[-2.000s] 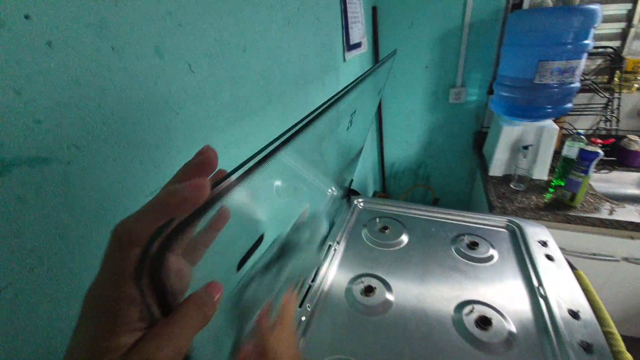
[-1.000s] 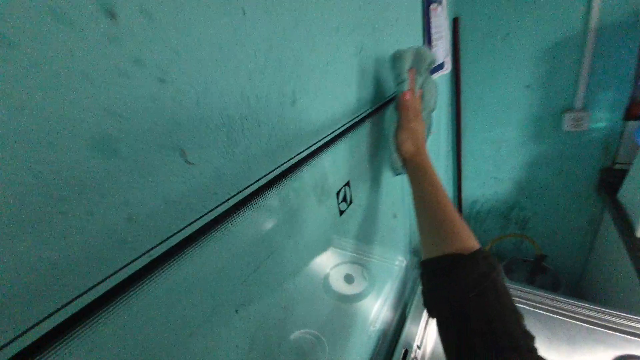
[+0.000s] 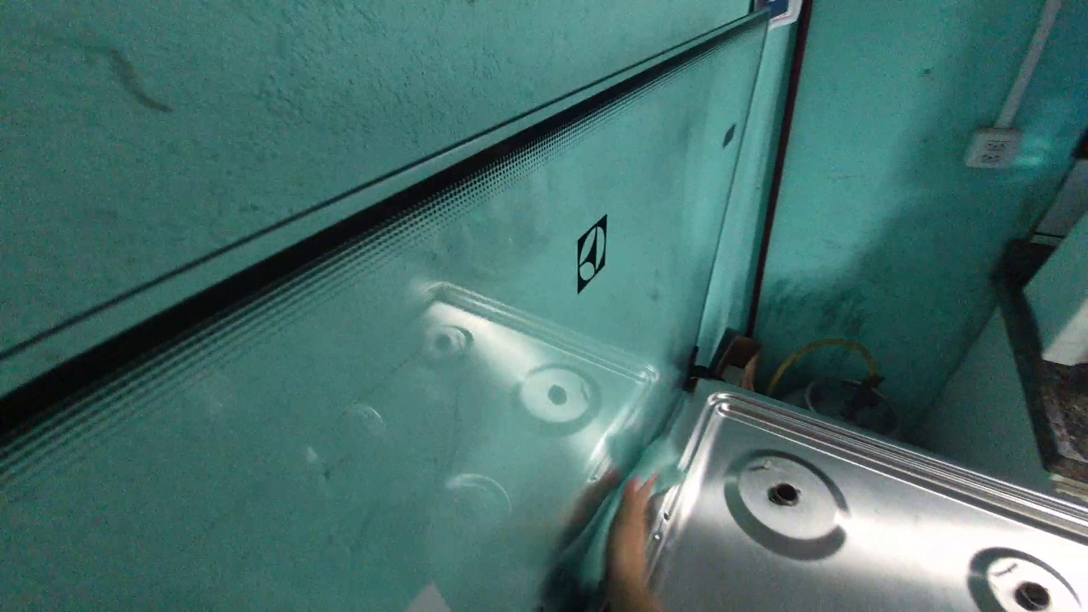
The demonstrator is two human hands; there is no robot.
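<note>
The raised glass lid [image 3: 527, 280] of a gas stove stands tilted against the teal wall, with a black band along its top edge and a black printed emblem. Low by its hinge side, my right hand [image 3: 629, 544] is blurred, between the glass and the steel cooktop [image 3: 722, 561]. A pale green cloth [image 3: 661, 459] shows at its fingertips, partly lost in blur. The glass mirrors the hand and the burner openings. My left hand is out of view.
Behind the cooktop are a small brown box [image 3: 738, 357] and a gas cylinder [image 3: 850, 404] with a yellow hose [image 3: 820, 344]. A wall outlet [image 3: 993, 148] and a dark stone counter edge [image 3: 1028, 340] are at the right.
My right hand has gone from the lid's upper far corner down to its lower edge by the cooktop. My left hand, on the lid's edge two seconds ago, has left the view.
</note>
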